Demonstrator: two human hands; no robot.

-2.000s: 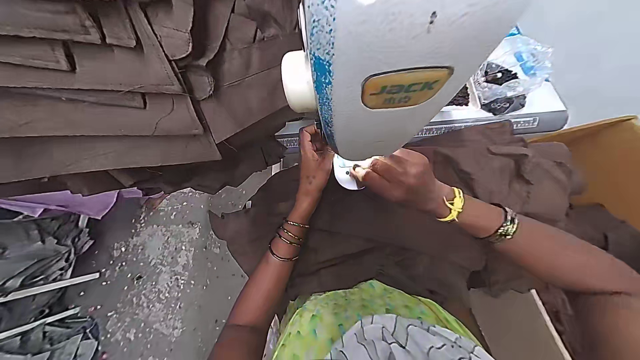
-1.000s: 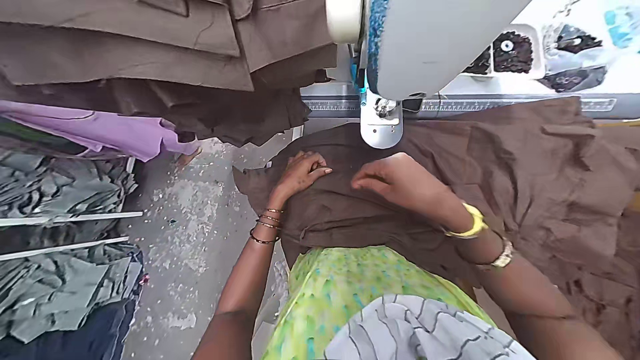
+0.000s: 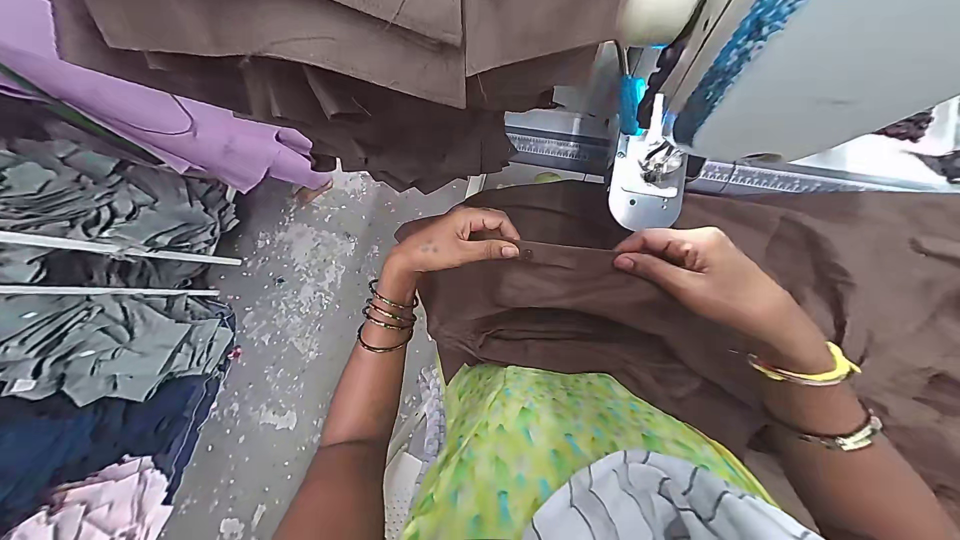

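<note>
Brown fabric (image 3: 570, 285) lies across the bed of a sewing machine (image 3: 832, 82) and hangs down toward my lap. My left hand (image 3: 457, 244) pinches an edge of it between thumb and fingers, left of the machine's metal foot area (image 3: 645, 195). With thumb and forefinger, my right hand (image 3: 682, 266) pinches the same edge just below that metal part. The stretch between the hands is held fairly straight, and a small dark round mark shows on it near my left thumb. The fabric's far right part spreads out past my right wrist.
Stacked brown cloth pieces (image 3: 360, 45) overhang at the upper left, beside purple cloth (image 3: 142, 112). Grey-green cloth bundles (image 3: 112, 337) lie at the left around white bars (image 3: 120, 251). A ruler strip (image 3: 772, 180) runs behind the machine's work area. Speckled floor (image 3: 292, 300) shows between.
Both hands were close under the machine head two seconds ago, then lower and apart on the fabric. Now they pinch one edge of it. The view has shifted.
</note>
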